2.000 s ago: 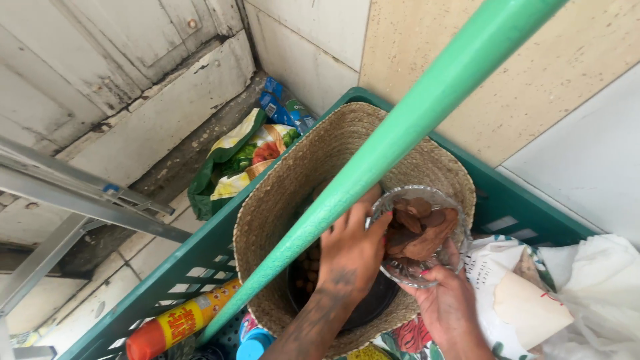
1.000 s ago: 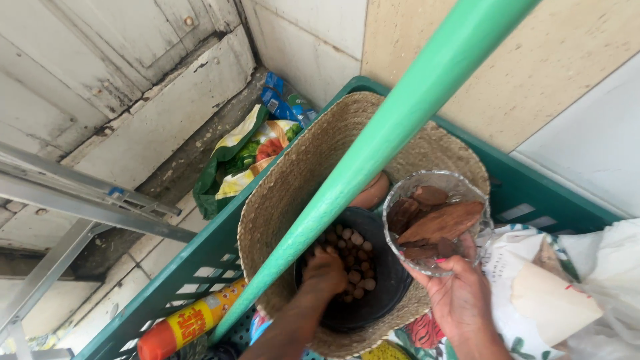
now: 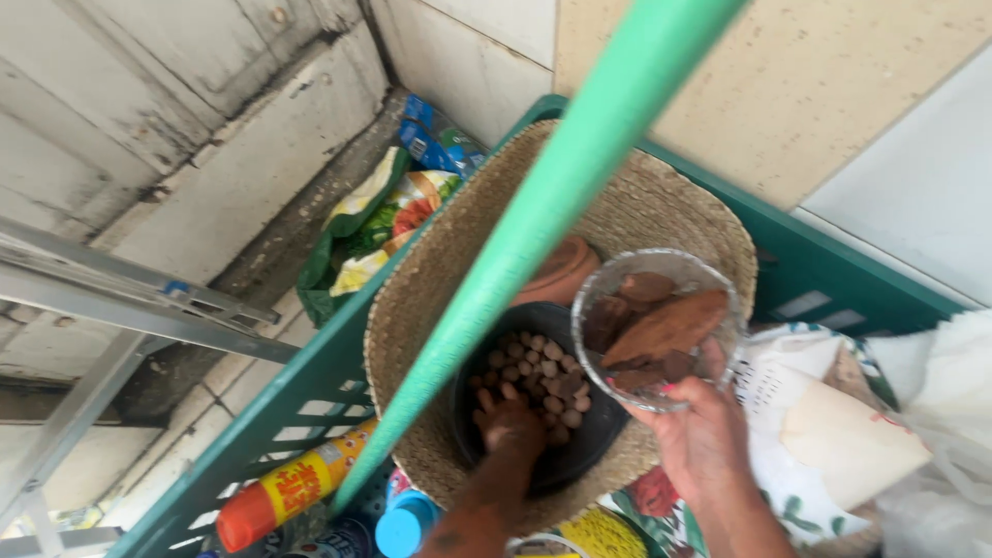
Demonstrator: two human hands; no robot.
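Observation:
My right hand (image 3: 697, 426) grips the rim of a clear glass bowl (image 3: 659, 329) that holds several brown, bark-like pieces (image 3: 670, 329). Below and left of it, my left hand (image 3: 508, 418) reaches into a black pot (image 3: 597, 442) and touches small round brown balls (image 3: 554, 368); whether its fingers hold one is hidden. The pot stands inside a woven straw basket (image 3: 418, 325), with a terracotta pot (image 3: 562, 271) behind it. A green pole (image 3: 535, 186) crosses in front of the basket.
The basket sits in a green plastic crate (image 3: 310, 395) with an orange-capped spray can (image 3: 298, 480), a blue-capped bottle (image 3: 407, 523) and a printed cloth bag (image 3: 821, 418). A metal ladder (image 3: 139, 306) stands at left, a patterned bag (image 3: 380, 225) behind the crate, tiled walls beyond.
Two seconds ago my left hand was at the glass bowl; it has since moved down into the black pot among the balls. My right hand still holds the bowl.

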